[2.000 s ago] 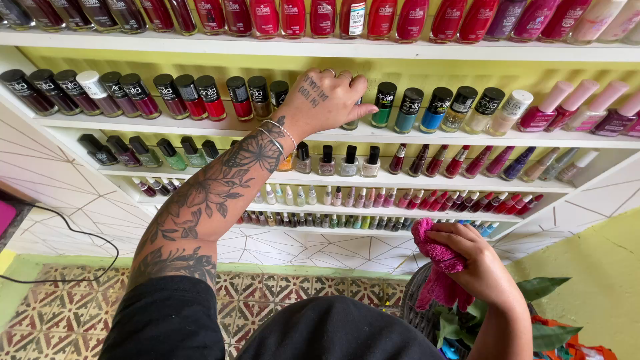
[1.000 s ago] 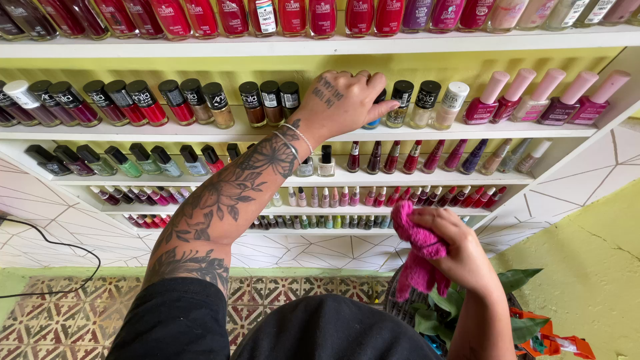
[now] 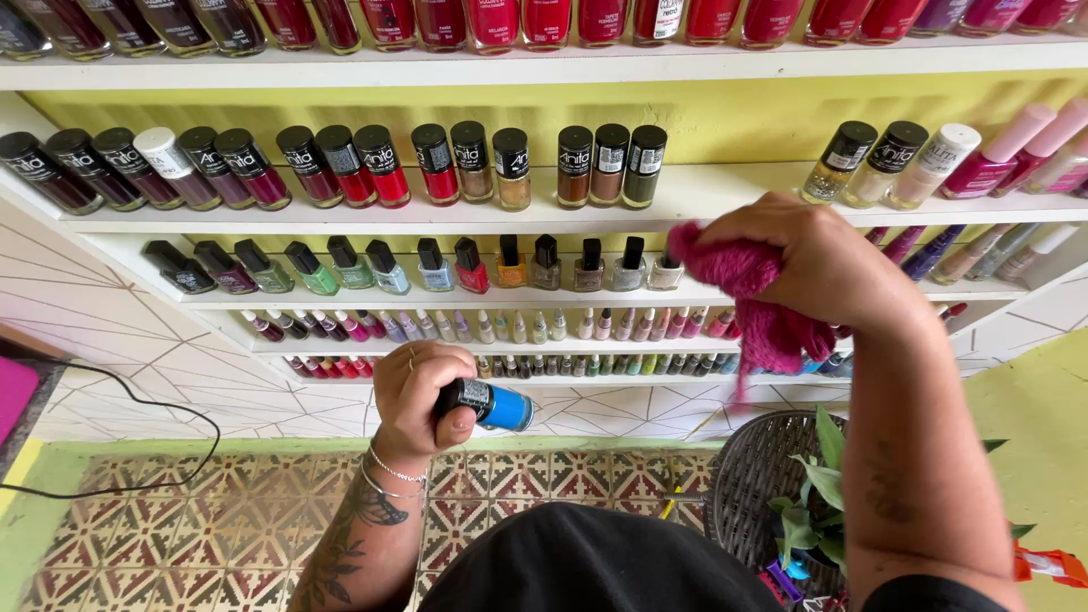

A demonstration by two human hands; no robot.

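My left hand (image 3: 425, 395) holds nail polish with a black cap and a blue bottle (image 3: 507, 408), tilted, below the lower shelves. It may hold more than one bottle; the fingers hide this. My right hand (image 3: 816, 263) grips a bunched magenta cloth (image 3: 765, 297) in front of the second visible shelf (image 3: 722, 191). On that shelf, black-capped polish bottles stand left of a gap, up to a dark green one (image 3: 644, 167). Right of the gap are a glitter bottle (image 3: 840, 163), a pale one and a white-capped one (image 3: 933, 167).
Red and dark polish bottles (image 3: 493, 25) line the top shelf. Smaller bottles fill the lower shelves, such as a green one (image 3: 312, 270). A dark woven basket or stool (image 3: 739, 476) stands at lower right beside a leafy plant (image 3: 820, 484). A black cable (image 3: 178, 408) hangs at left.
My left hand has moved from the shelf down and left, with the blue polish. My right hand has raised the cloth to the shelf. Green, teal and blue bottles seen earlier have left their row.
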